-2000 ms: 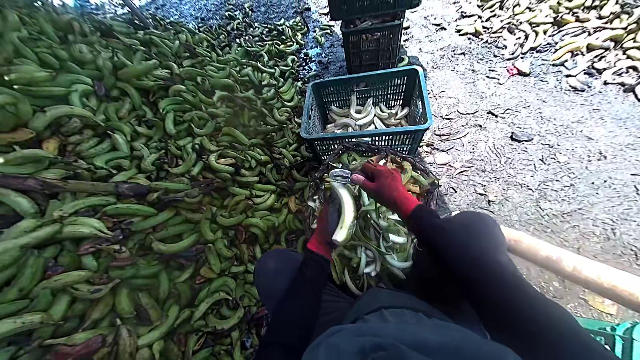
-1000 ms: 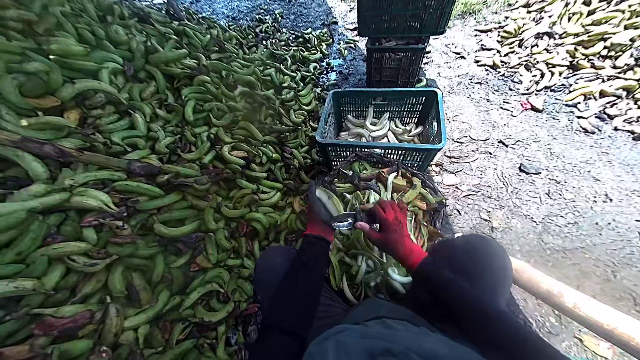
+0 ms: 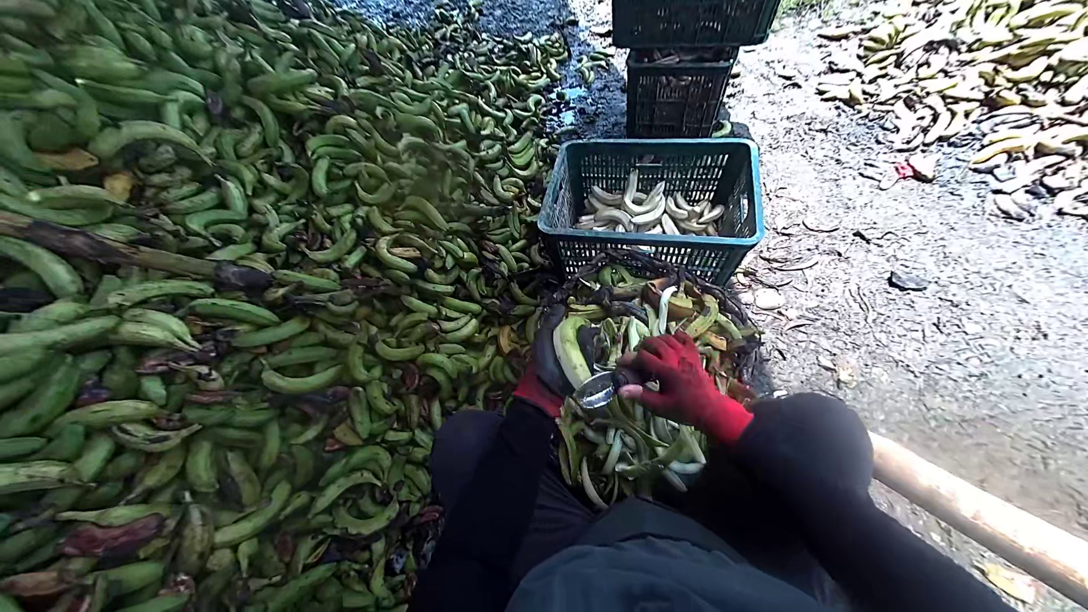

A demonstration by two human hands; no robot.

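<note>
My left hand [image 3: 548,361], in a red and dark glove, grips a partly peeled green plantain [image 3: 572,347] held nearly upright. In my right hand [image 3: 676,378], gloved in red, is the dark handle of a peeling tool with a shiny curved metal head [image 3: 595,390], which lies at the plantain's lower end. Beneath both hands a round container, its dark rim partly showing, is heaped with plantain peels [image 3: 612,450]. Just beyond it stands a teal plastic crate [image 3: 650,240] with peeled plantains [image 3: 650,208] inside.
A large heap of green plantains [image 3: 297,374] spreads over the left side, with a brown stalk [image 3: 119,251] across it. Dark stacked crates [image 3: 680,93] stand behind the teal one. At right are a wooden pole [image 3: 977,510], wet ground and a pile of yellowish peels [image 3: 952,76].
The plantain, tilted out over the peels with its pale side showing two seconds ago, now stands more upright in my left hand. My right hand still holds the tool.
</note>
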